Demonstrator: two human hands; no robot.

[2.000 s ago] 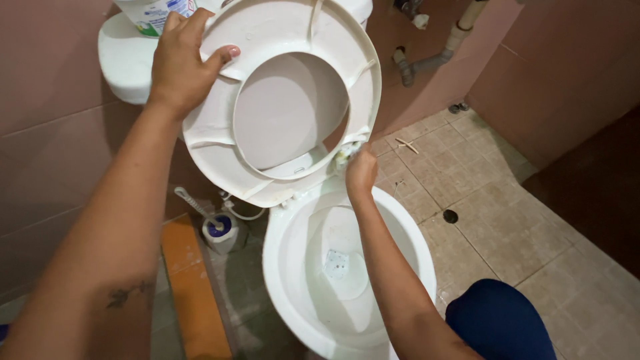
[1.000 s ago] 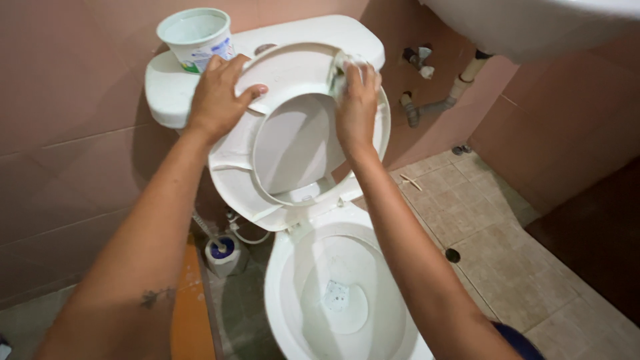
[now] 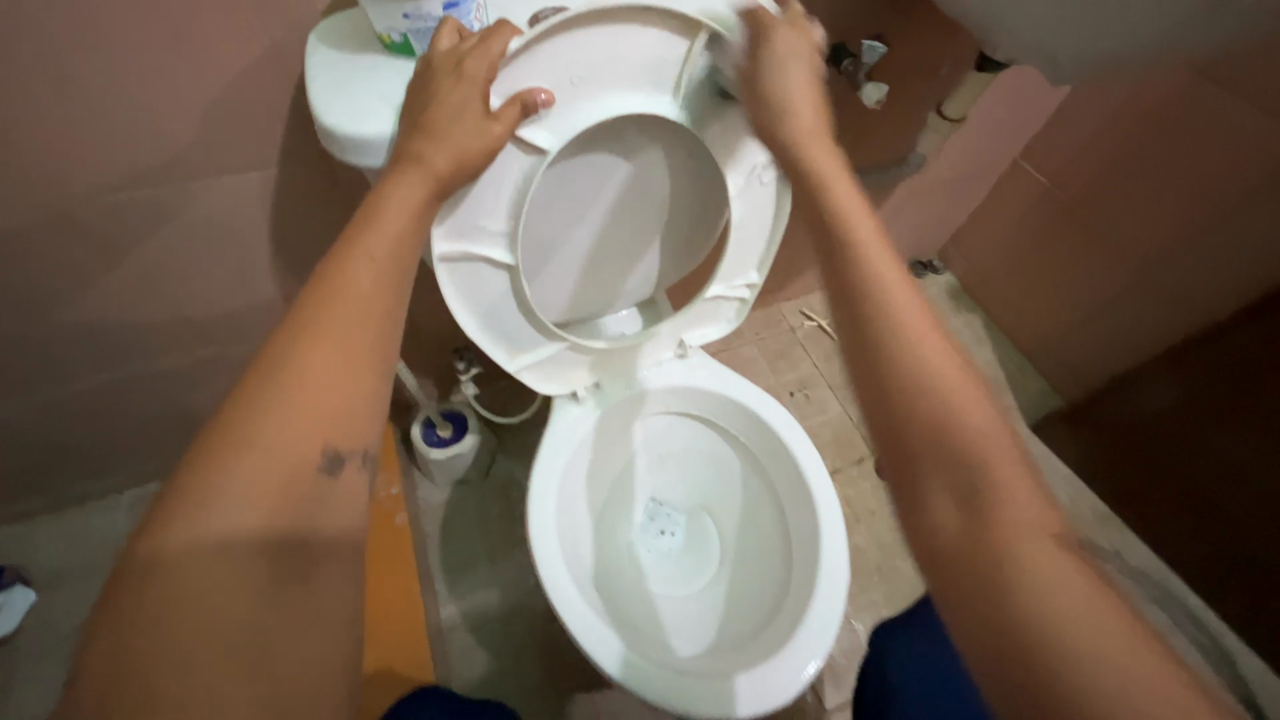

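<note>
A white toilet seat (image 3: 480, 215) stands raised on its hinges, its ribbed underside toward me, with the lid (image 3: 620, 220) behind it seen through the opening. My left hand (image 3: 465, 105) grips the seat's upper left edge, thumb on the underside. At the upper right edge is my right hand (image 3: 785, 85), blurred, with a greyish-white wad, perhaps a cloth or sponge, (image 3: 722, 65) pressed against the underside; its fingers are partly out of view. Below, the white toilet bowl (image 3: 560, 560) holds water at its bottom.
A plastic tub (image 3: 410, 25) stands on the cistern (image 3: 345, 90) at the upper left. A toilet brush in its holder (image 3: 450, 450) and a water hose (image 3: 505, 415) are left of the bowl. An orange board (image 3: 395, 600) lies on the floor. A sink (image 3: 1100, 35) overhangs the upper right.
My right hand was low by the right hinge two seconds ago, then rose to the seat's upper right part, where it stays. My left hand keeps its hold on the upper left edge.
</note>
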